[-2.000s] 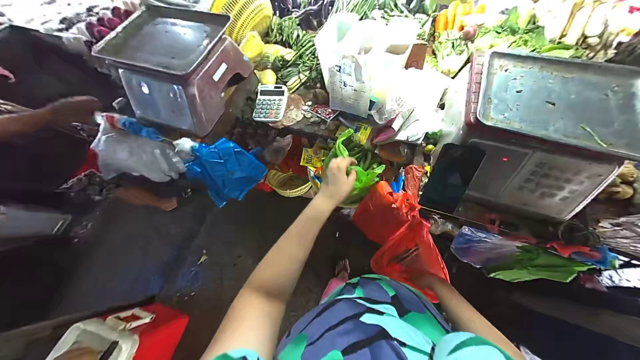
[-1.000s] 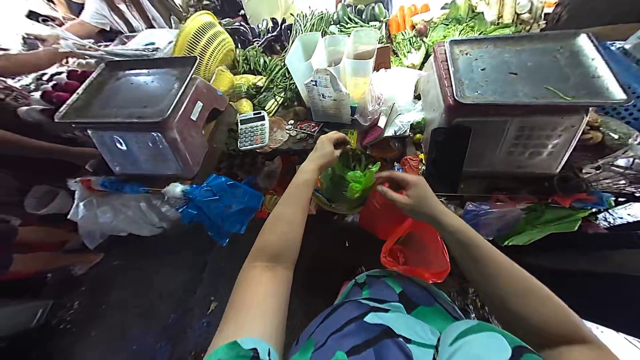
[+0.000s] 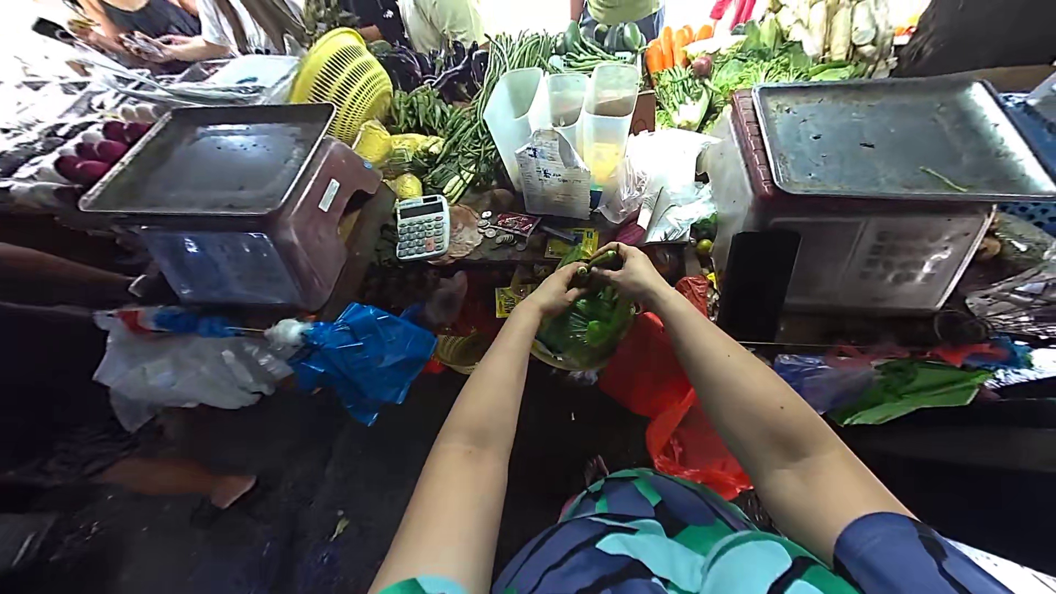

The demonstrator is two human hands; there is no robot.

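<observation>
Both my hands meet over a green plastic bag (image 3: 590,326) at the stall's near edge. My left hand (image 3: 558,290) has its fingers closed on something dark green near the bag's top. From the other side, my right hand (image 3: 631,272) pinches a green vegetable piece between thumb and fingers; its exact kind is unclear. The bag lies in or over a shallow round container whose rim shows below it. A red plastic bag (image 3: 652,371) hangs just right of the green one, partly behind my right forearm. A calculator (image 3: 422,228) lies left of my hands beside coins (image 3: 499,231).
Weighing scales with metal trays stand left (image 3: 219,157) and right (image 3: 899,136). Translucent plastic containers (image 3: 565,99) stand behind my hands. Blue plastic bags (image 3: 363,355) hang at left, and green ones (image 3: 912,388) at right. Vegetables fill the back; people stand beyond.
My right hand, earlier low at the red bag, has moved up to the green bag beside my left hand. The red bag is let go and hangs. The view has tilted up somewhat.
</observation>
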